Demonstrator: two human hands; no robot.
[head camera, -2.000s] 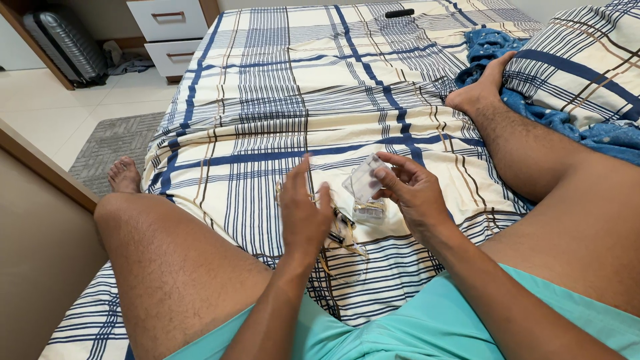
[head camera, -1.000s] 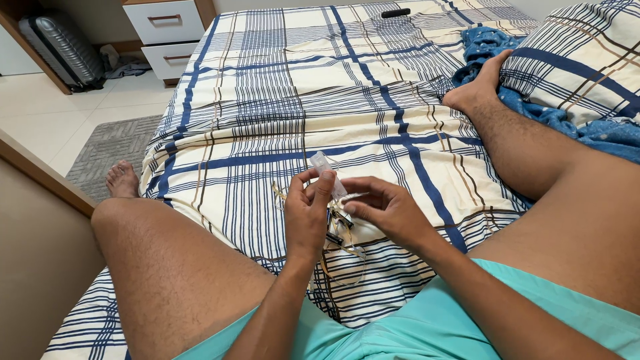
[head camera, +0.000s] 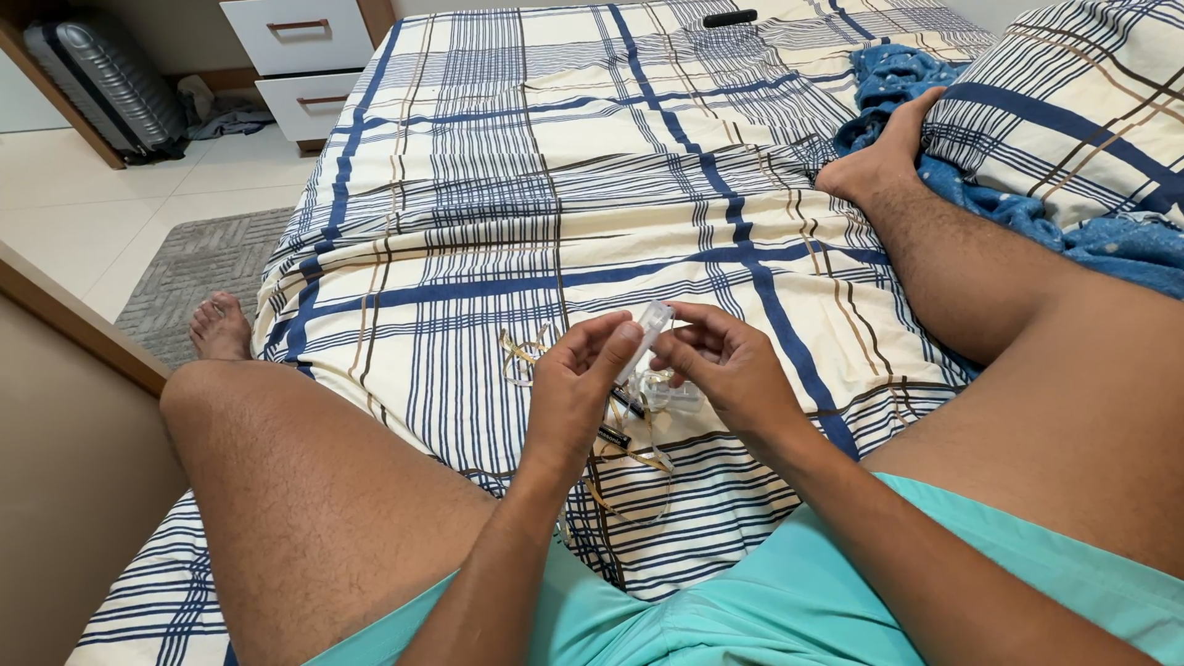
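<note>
Between my two hands is a small clear plastic case (head camera: 645, 342), tilted, its upper end pointing away from me. The fingers and thumb of my left hand (head camera: 585, 384) pinch its left side, and my right hand (head camera: 726, 370) grips it near the top from the right. Just below, on the bedsheet, lie two black cylindrical batteries (head camera: 613, 436), partly hidden by my left hand. Another clear plastic piece (head camera: 680, 396) rests beside them under my right hand. A thin gold ribbon-like strand (head camera: 601, 499) curls around the batteries, and more of it (head camera: 523, 347) shows left of my left hand.
I sit on a bed with a plaid sheet (head camera: 462, 231). A black oblong object (head camera: 730, 18) lies at its far edge. At right are a blue blanket (head camera: 1008, 208) and a plaid pillow (head camera: 1073, 111). On the floor side stand white drawers (head camera: 287, 37) and a grey suitcase (head camera: 106, 83).
Two seconds ago my left hand was apart with fingers spread while my right held clear plastic pieces. Both hands have since come together on a clear case, which is now turned and raised to view.
</note>
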